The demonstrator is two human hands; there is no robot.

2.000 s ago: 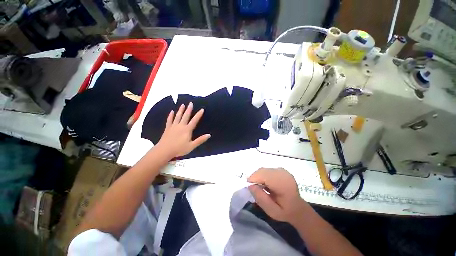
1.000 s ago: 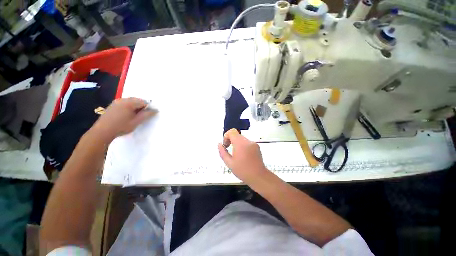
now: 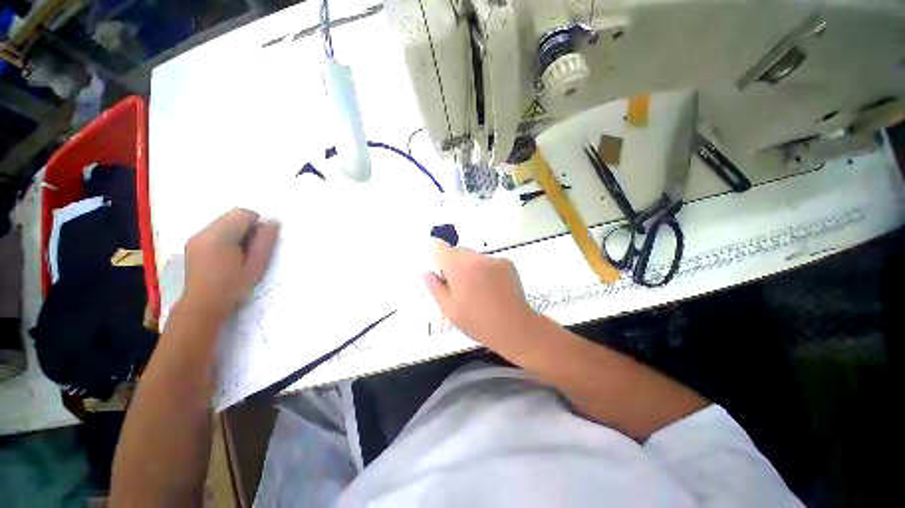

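Observation:
A white marked sheet (image 3: pixel 327 248) lies over a black fabric panel on the machine table. The black panel (image 3: pixel 342 345) shows only as a thin strip at the front edge, an arc near the needle and small dark patches. My left hand (image 3: pixel 220 260) is at the sheet's left side, its thumb and fingers pinching the sheet. My right hand (image 3: pixel 478 290) is at the sheet's right edge, fingertips together just below a small black patch; whether it grips the sheet or fabric is hard to tell.
The sewing machine head (image 3: pixel 476 79) stands at the upper right, with a white lamp (image 3: pixel 347 124) beside it. A yellow strip (image 3: pixel 576 220), black scissors (image 3: pixel 645 243) and slim dark tools lie to the right. A red basket (image 3: pixel 142 198) with black pieces stands at left.
The white sheet has come over the black panel and now covers most of it. Both hands have moved onto the sheet's sides. The view has shifted closer to the needle area.

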